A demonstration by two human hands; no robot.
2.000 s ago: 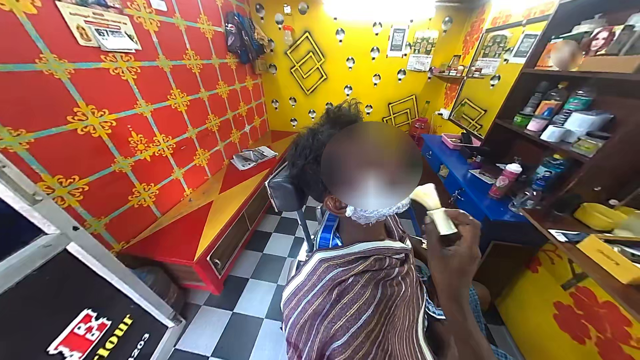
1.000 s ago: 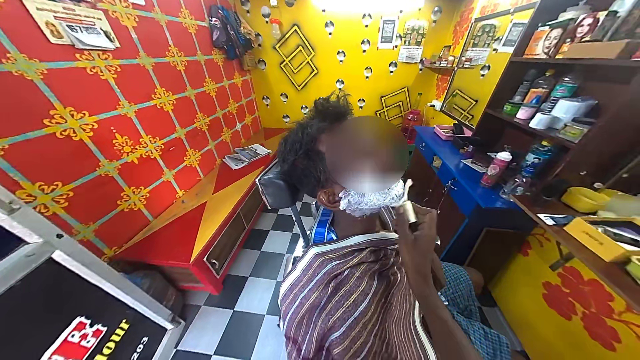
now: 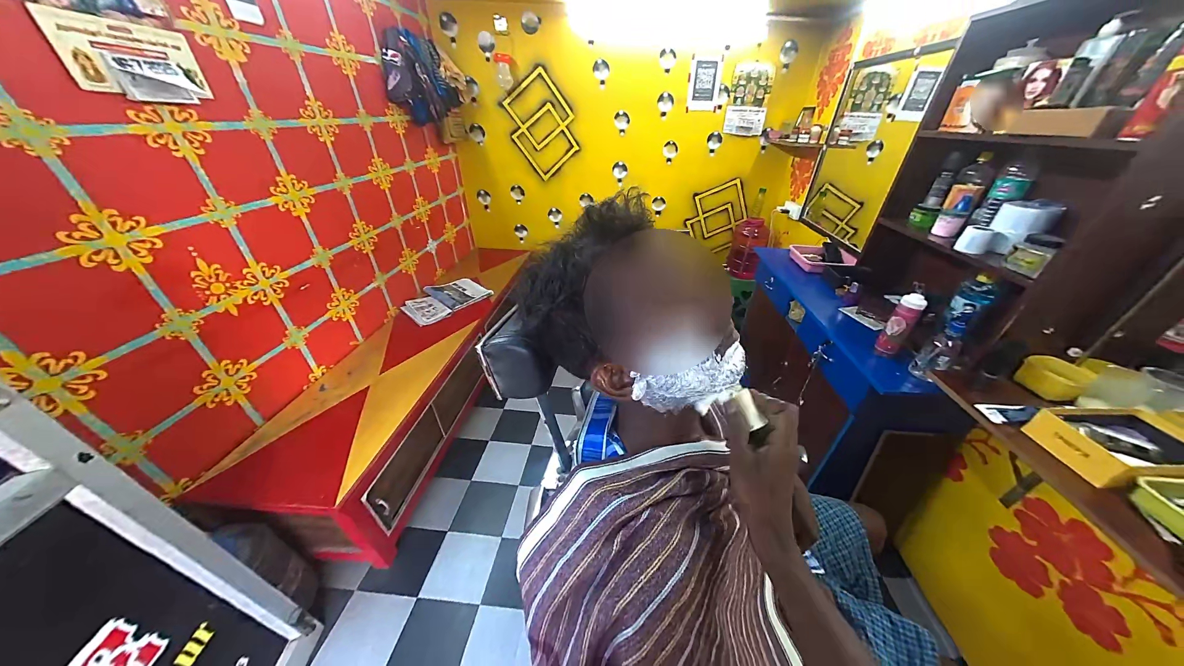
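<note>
My right hand (image 3: pixel 766 462) is closed around a shaving brush (image 3: pixel 749 414) with a pale handle. The bristle end touches the white shaving lather (image 3: pixel 689 381) on the jaw of a seated person. This person leans back against the black headrest (image 3: pixel 520 356) of a barber's chair, with a brown striped cloth (image 3: pixel 638 555) draped over the shoulders and chest. My left hand is not in view.
At the right, a wooden counter (image 3: pixel 1064 481) holds a yellow box (image 3: pixel 1091 446). A blue cabinet (image 3: pixel 832 342) bears a pink bottle (image 3: pixel 900 326), below shelves of bottles. Newspapers (image 3: pixel 449 301) lie on the red and yellow bench (image 3: pixel 370 393) to the left.
Two seconds ago the brush was held upright, off the jaw beside the face. My right hand has since brought it against the lathered jaw, where it also was one second ago.
</note>
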